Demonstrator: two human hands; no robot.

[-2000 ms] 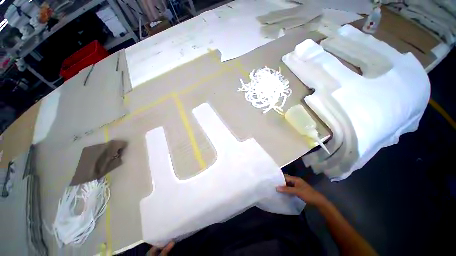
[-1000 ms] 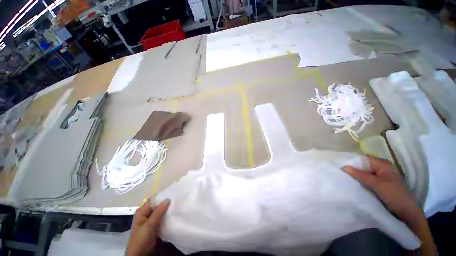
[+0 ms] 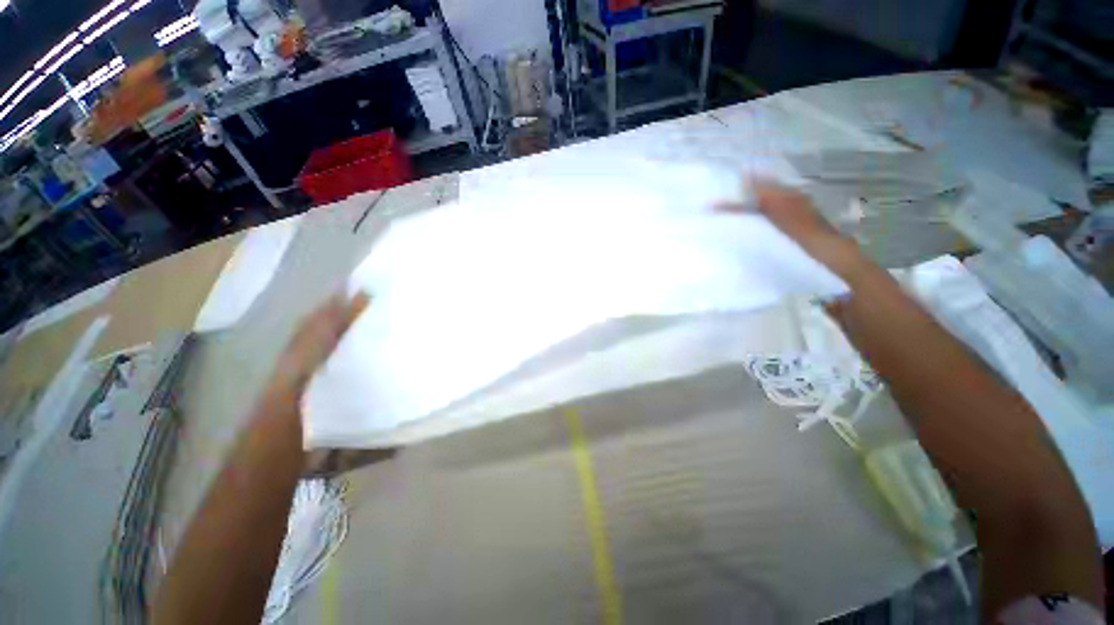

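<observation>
A white fabric panel [image 3: 550, 281] hangs stretched between my two hands over the far part of the table, folded or draped, its near edge lifted off the surface. My left hand [image 3: 327, 336] holds its left edge and is blurred. My right hand [image 3: 782, 214] holds its far right part, also blurred. The straps and the U-shaped opening cannot be made out. A glue bottle [image 3: 910, 491] lies at the right near edge. A curly pile of short white tape pieces [image 3: 800, 381] lies beyond it, partly behind the panel and my right arm.
The longer tape hank [image 3: 310, 537] lies near left, partly behind my left arm. A stack of grey panels [image 3: 92, 488] is at far left. White panels [image 3: 977, 320] are stacked at right. Yellow tape [image 3: 589, 519] marks the grey-beige table cover [image 3: 476, 525]. A red bin [image 3: 357, 166] and shelves stand behind.
The panel has been lifted from the near edge and carried away from me to the far part of the table, both hands still holding it. The camera view has also shifted.
</observation>
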